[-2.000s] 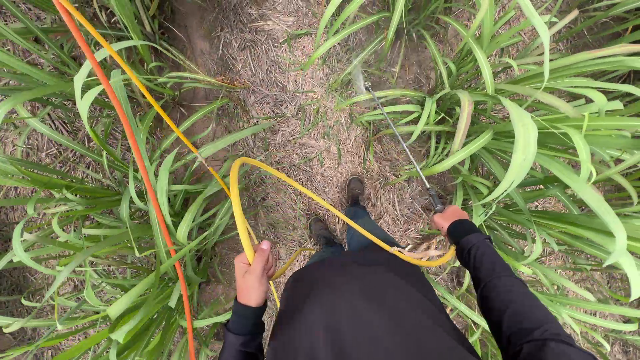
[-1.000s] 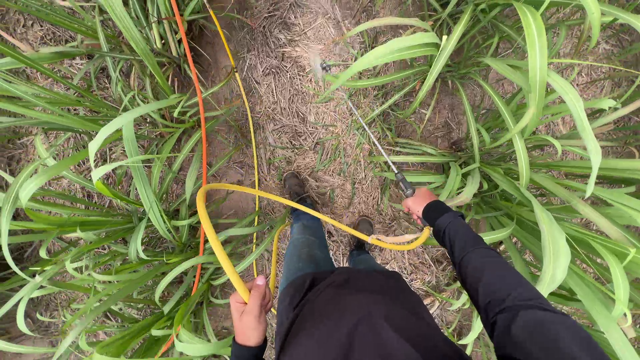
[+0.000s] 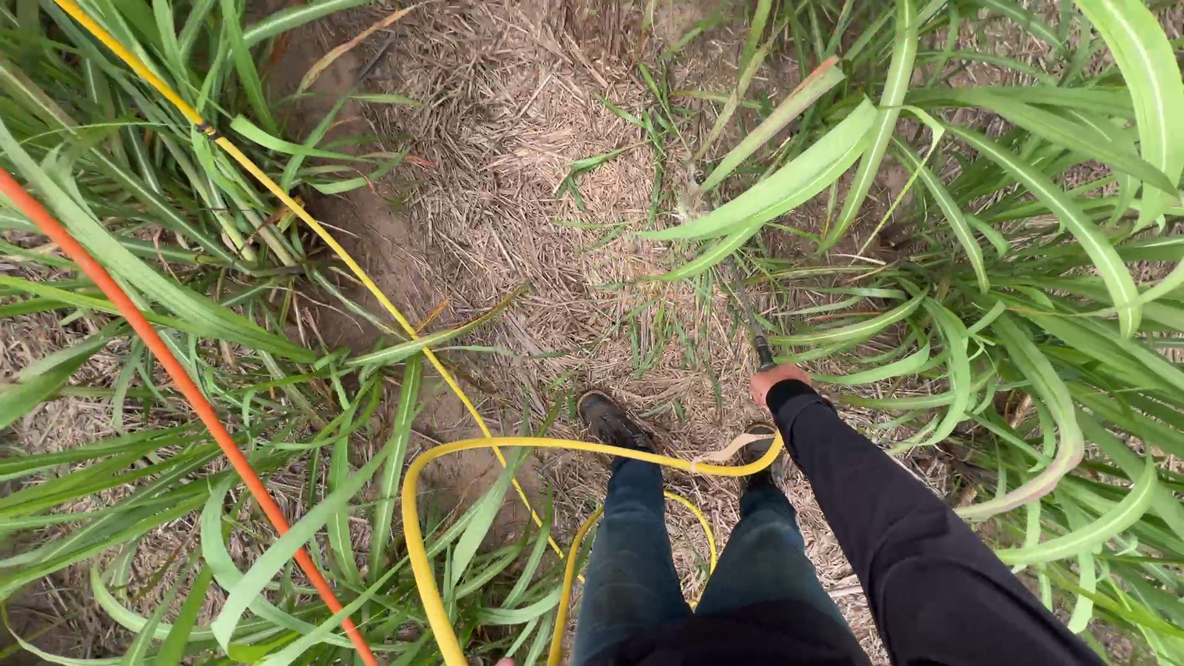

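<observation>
My right hand point(image 3: 779, 381) is closed around the dark handle of a spray wand point(image 3: 760, 344), whose thin shaft runs up and left beneath broad green leaves. Its tip is partly hidden; a pale spray shows near the grass blades point(image 3: 689, 199). From below my right hand, a yellow hose point(image 3: 555, 443) curves across my legs and bends down at the left. Only a sliver of my left hand point(image 3: 505, 661) shows at the bottom edge, close to the hose; whether it holds anything cannot be seen.
An orange hose point(image 3: 199, 402) and a thinner yellow line point(image 3: 347, 259) run diagonally at the left. Tall leafy plants point(image 3: 1045, 305) stand on both sides of a strip of dry straw point(image 3: 518, 157). My dark boots point(image 3: 615, 421) are on that strip.
My left hand, around the yellow hose in both earlier frames, has dropped almost out of view. The right hand keeps hold of the wand. The view has shifted.
</observation>
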